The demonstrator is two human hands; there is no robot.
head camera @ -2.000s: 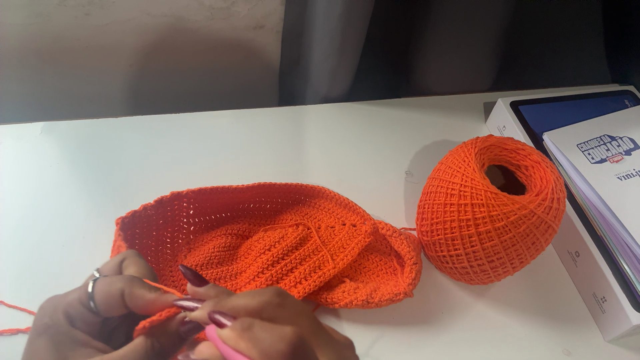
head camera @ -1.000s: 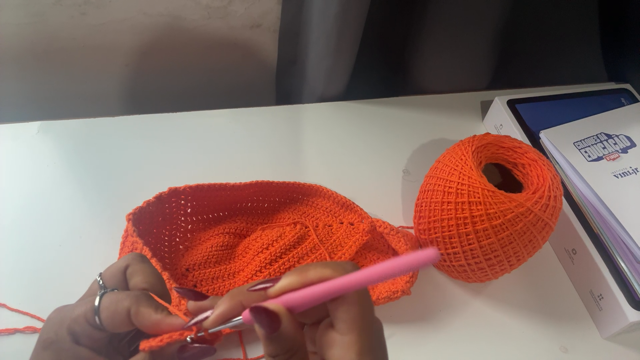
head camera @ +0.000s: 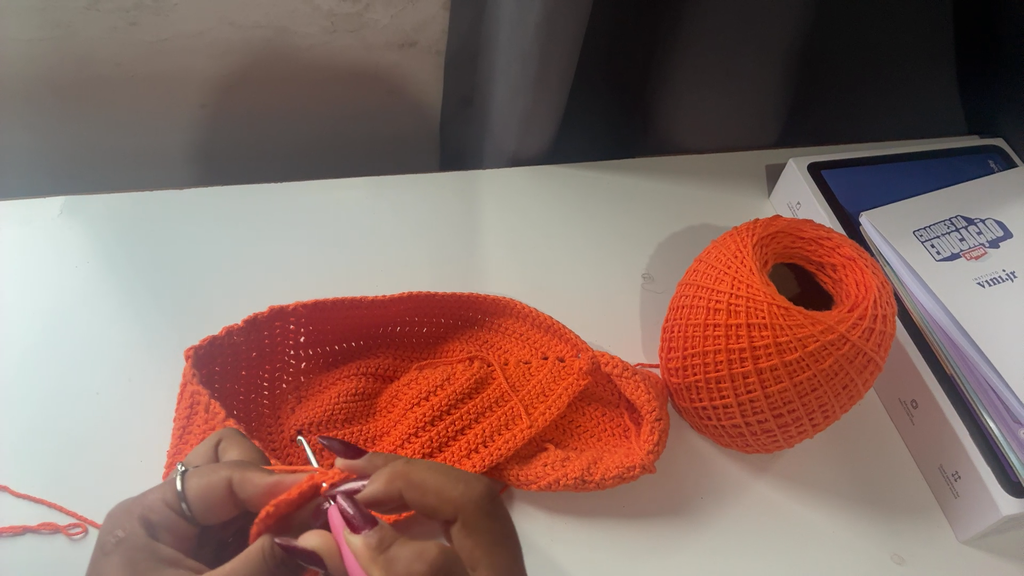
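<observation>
An orange crocheted piece (head camera: 448, 384) lies across the table, its near-left edge pinched in my left hand (head camera: 192, 512), which wears a silver ring. My right hand (head camera: 448, 512) grips a crochet hook (head camera: 342, 532) by its pink handle. The metal tip of the hook points up past the crochet edge, with a strand of orange yarn beside it. Right of the piece stands a large ball of orange yarn (head camera: 776, 344) with a hollow core, a strand running from its left side toward the piece.
A white box (head camera: 920, 432) with a tablet pictured on its top stands at the right, bearing a printed booklet or folder (head camera: 952, 280). A loose orange yarn end (head camera: 48, 528) lies at the lower left of the white table (head camera: 400, 224). A wall and dark curtain are behind.
The hook has tilted from lying toward the right, handle up, to upright with its tip raised and its handle low. My right hand has turned with it. The yarn ball has hardly moved.
</observation>
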